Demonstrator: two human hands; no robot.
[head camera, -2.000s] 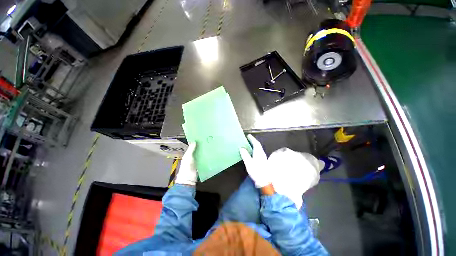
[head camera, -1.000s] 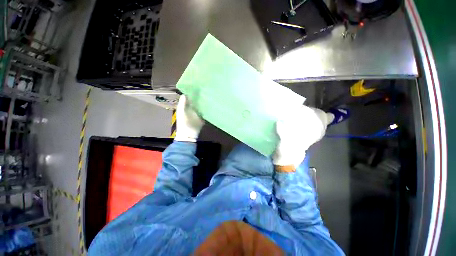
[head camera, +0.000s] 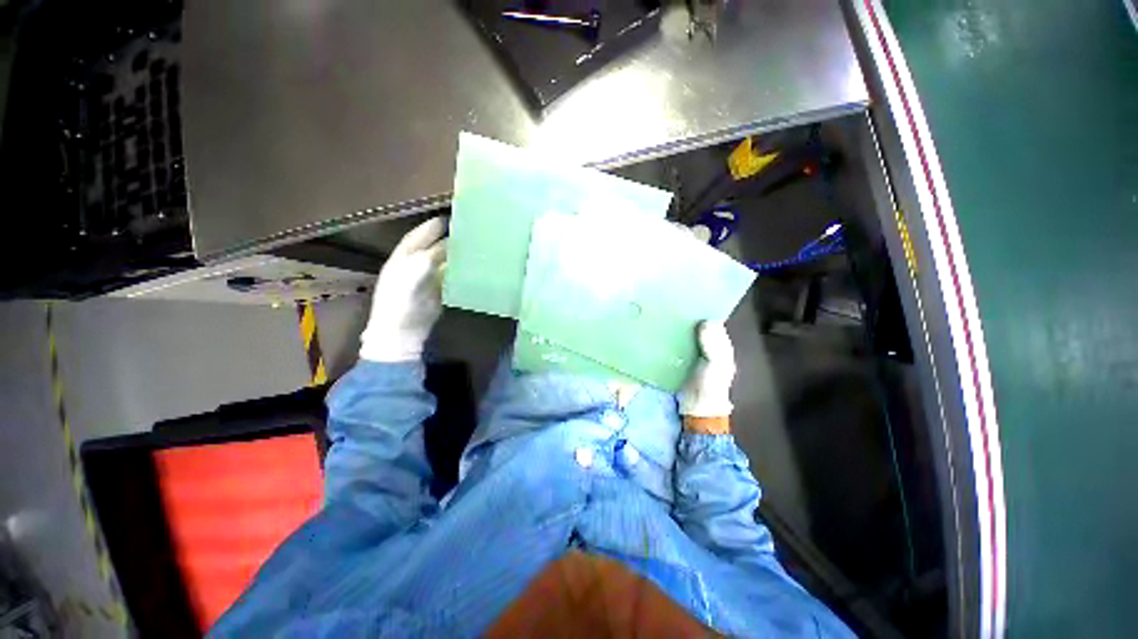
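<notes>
Pale green cover plates are fanned apart over my lap. My left hand (head camera: 406, 295), in a white glove, holds the left edge of the rear plate (head camera: 484, 237). My right hand (head camera: 711, 372), also gloved, holds the lower right corner of the front plate (head camera: 624, 300), which overlaps the rear one and has a small round mark. A further pale green edge (head camera: 562, 360) shows below the front plate, near my lap. The fingers behind the plates are hidden.
A steel bench (head camera: 337, 112) lies ahead, with a black parts tray (head camera: 549, 56) cut off at the top. A black tote (head camera: 94, 237) stands at left, a red-lined tote (head camera: 243, 506) at lower left. The green conveyor (head camera: 1061, 250) runs along the right.
The plates, held together as one stack before, are now spread apart. My hands are farther apart. The view has shifted, so the bench parts tray is more cut off.
</notes>
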